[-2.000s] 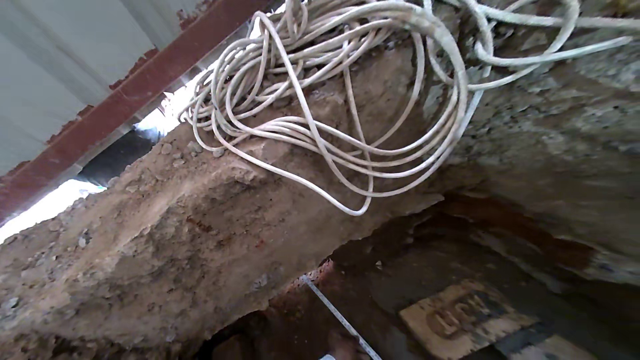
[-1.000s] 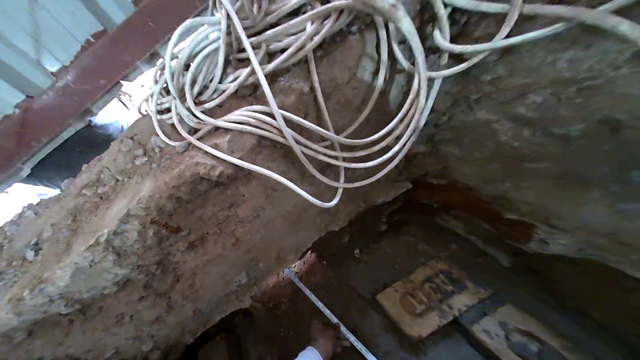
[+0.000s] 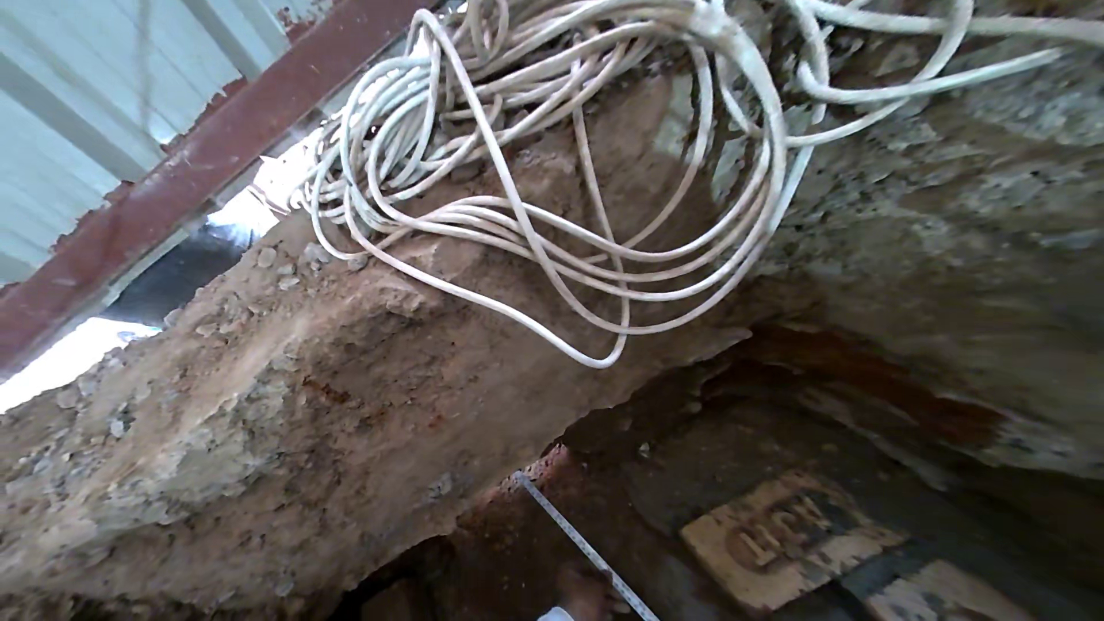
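Observation:
At the bottom middle of the head view, one hand (image 3: pixel 588 593) shows dimly beside a pale measuring tape (image 3: pixel 580 541) with markings. Which hand it is, and whether it grips the tape, I cannot tell. A white or pale cuff is partly visible at the bottom edge. The tape runs at a slant from a reddish spot at the foot of the earth wall down to the bottom edge. To its right lies a light brick (image 3: pixel 763 543) with raised writing, and part of another brick (image 3: pixel 944 595).
Coils of white cable (image 3: pixel 552 250) hang over the earth bank (image 3: pixel 362 414). A red-brown metal beam (image 3: pixel 172 181) and corrugated sheeting (image 3: pixel 78 112) stand at upper left. A rough wall (image 3: pixel 949 241) rises at right, with a dark hollow below it.
The hand shows more plainly beside the tape than two seconds ago. The tape still reaches the same reddish spot. The view has shifted somewhat.

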